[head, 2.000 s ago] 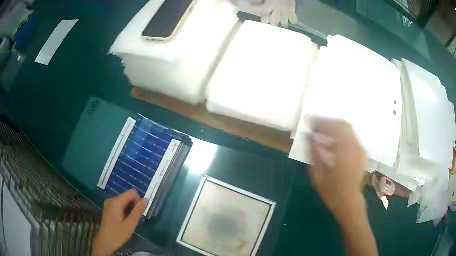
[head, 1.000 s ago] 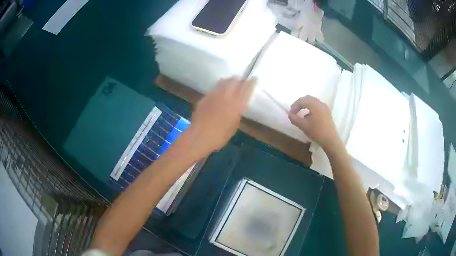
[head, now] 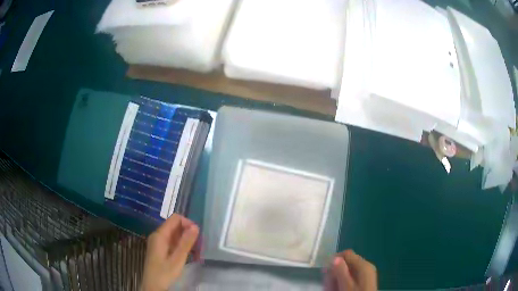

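A milky translucent film sheet [head: 284,133] lies over the glass and the small support box [head: 272,213], whose pale top and white frame show through it. My left hand [head: 173,250] is at the film's lower left corner, thumb and fingertips pinched together. My right hand [head: 352,273] pinches at its lower right corner and is cut off by the bottom edge. To the left, a stack topped with blue solar cells [head: 149,159] has a white strip along each long side.
Thick white film piles [head: 287,42] stand on brown board behind the box. More white sheets [head: 414,74] lie to the right, with a tape roll [head: 447,146] at their front edge. A white strip [head: 33,41] lies far left. Ribbed glass packs [head: 102,261] stand at lower left.
My hands have come back from the white piles to the near corners of the film. The film now covers the glass and box. The view has shifted, leaving only the phone's end visible.
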